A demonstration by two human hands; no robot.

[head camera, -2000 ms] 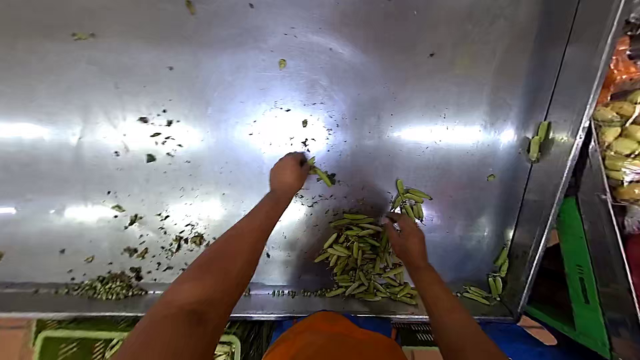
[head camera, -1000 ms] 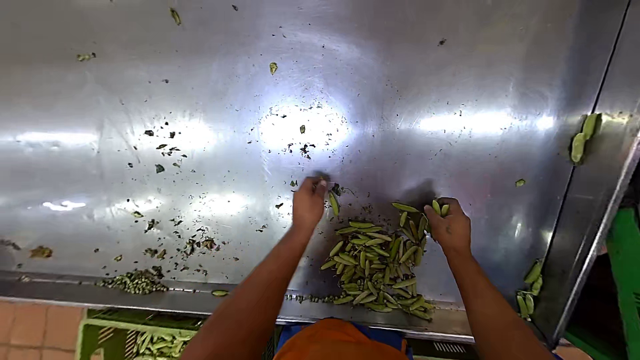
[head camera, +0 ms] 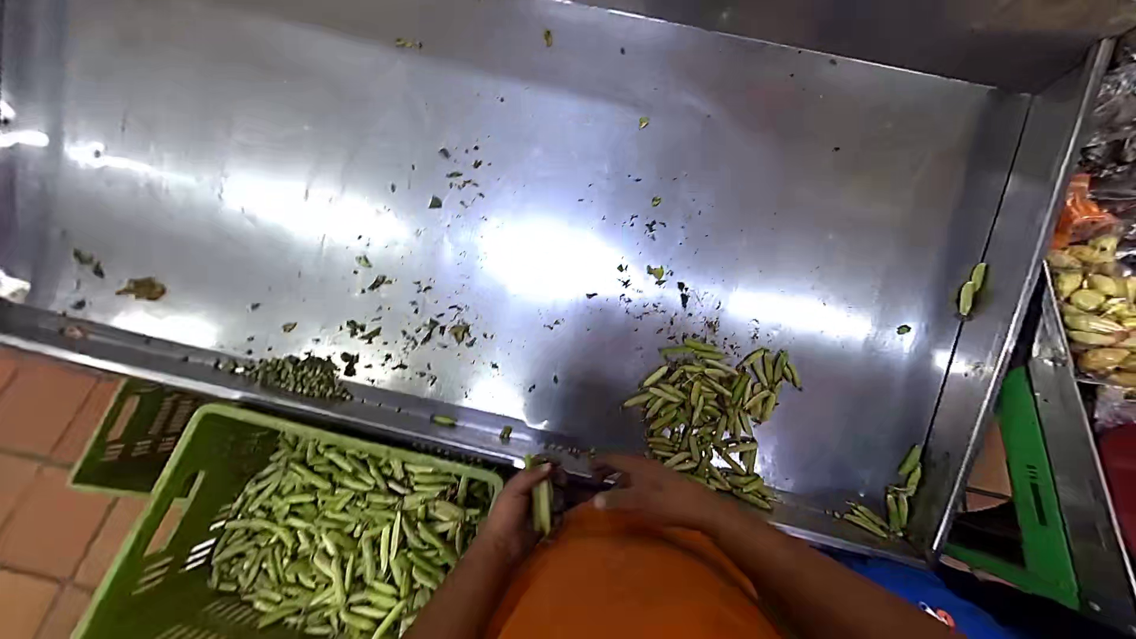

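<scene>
My left hand (head camera: 524,506) is close to my body, at the near edge of the steel trough, with green pods (head camera: 541,504) between thumb and fingers. Just right of it, my right hand (head camera: 643,488) reaches across the front of my orange shirt; whether its fingers hold anything cannot be told. A pile of green pods (head camera: 701,408) lies on the steel beyond and right of my right hand. Many more pods (head camera: 346,532) fill a green plastic crate (head camera: 133,555) below the trough's near edge, left of my left hand.
The steel trough (head camera: 825,222) has raised rims. Leaf scraps (head camera: 457,330) and a small dark green heap (head camera: 306,375) lie in it. Some pods (head camera: 898,501) sit in its near right corner. At the right are packed yellowish produce (head camera: 1100,311) and a green crate (head camera: 1034,497).
Both hands have drawn back from around the pod pile to the trough's near edge, by my body. The view has swung left, showing more of the pod-filled crate.
</scene>
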